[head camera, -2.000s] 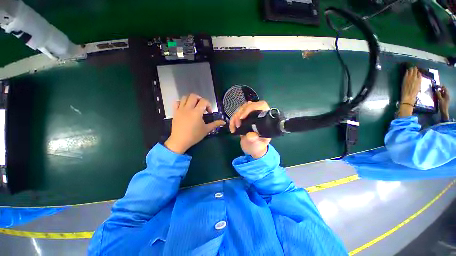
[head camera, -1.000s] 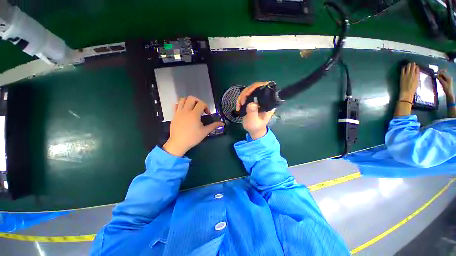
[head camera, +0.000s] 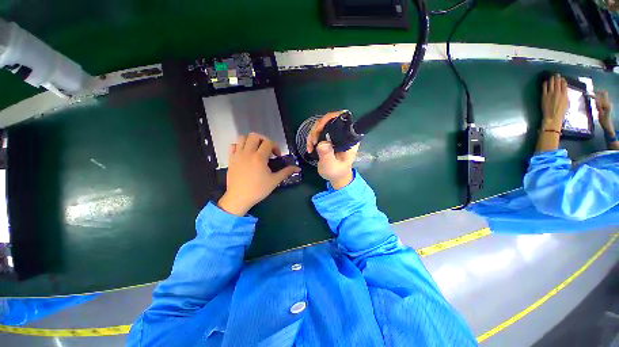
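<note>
An open black tablet unit (head camera: 279, 108) lies in front of me, with a pale battery panel (head camera: 241, 118) and a circuit board (head camera: 231, 73) at its top end. My left hand (head camera: 252, 169) rests on its lower right part, thumb and forefinger around a dark piece at the corner; whether that piece is loose or part of the unit I cannot tell. My right hand (head camera: 334, 152) is closed around a black electric screwdriver (head camera: 341, 133), over the round meshed screw dish (head camera: 304, 139) right of the unit. The screwdriver's tip is hidden.
A black cable (head camera: 407, 81) rises from the screwdriver. A black inline box (head camera: 472, 159) lies on the bench to the right. A pale rail (head camera: 339, 59) runs behind, with another dark unit (head camera: 366, 12) beyond. Another person's hand (head camera: 555, 105) is on a tablet at far right. Another unit stands far left.
My right hand and the screwdriver have moved from beside the unit's lower right corner up over the screw dish. The cable has swung left. My left hand stays at the unit's corner.
</note>
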